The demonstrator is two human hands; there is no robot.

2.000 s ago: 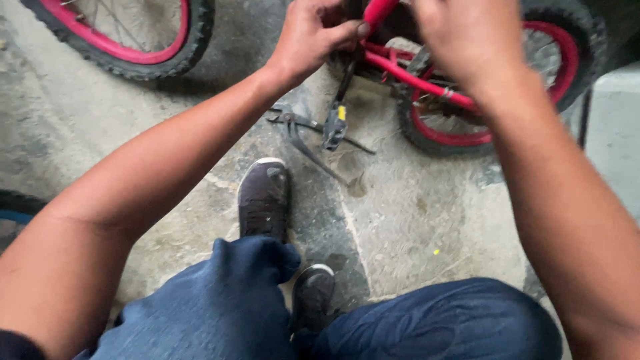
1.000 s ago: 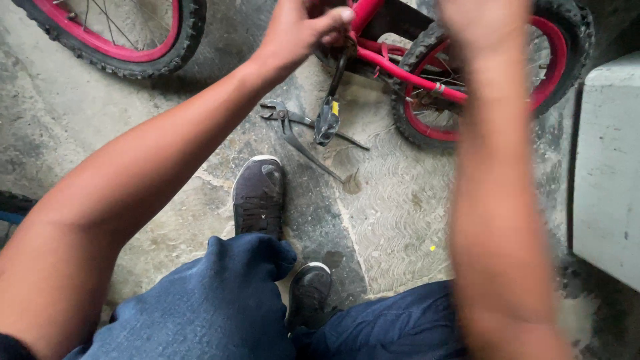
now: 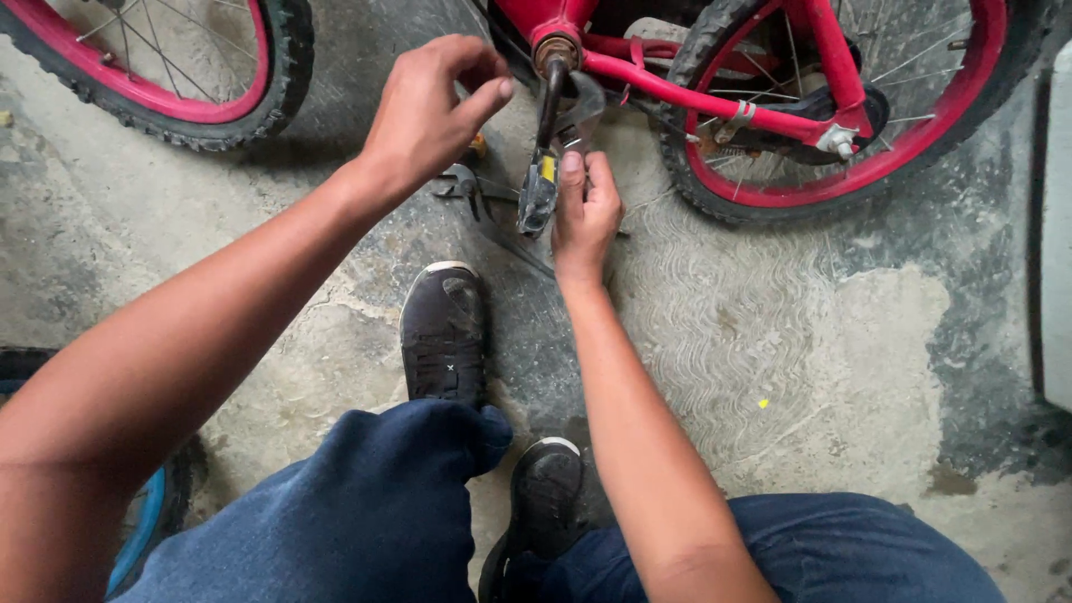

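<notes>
My right hand (image 3: 588, 209) is closed around the handle of an adjustable wrench (image 3: 582, 109), whose jaw lies beside the black crank arm (image 3: 549, 105) near the bottom bracket (image 3: 557, 52) of a red bicycle frame (image 3: 662, 88). A black pedal (image 3: 538, 191) with a yellow reflector is at the crank's lower end, just left of that hand. My left hand (image 3: 440, 100) is held in the air left of the crank, fingers curled and apart, with nothing seen in it. Below it, slip-joint pliers (image 3: 473, 197) lie on the concrete floor, partly hidden by the pedal.
The bicycle's rear wheel (image 3: 796, 197) is at the upper right, another pink-rimmed wheel (image 3: 226, 113) at the upper left. A blue-rimmed wheel (image 3: 142, 523) shows at the lower left. A pale box-like object (image 3: 1057, 234) stands at the right edge. My shoes (image 3: 444, 335) are below the pliers.
My right hand has come down from the frame's upper area to beside the pedal, where the wrench now shows in it. My left hand has moved off the red frame.
</notes>
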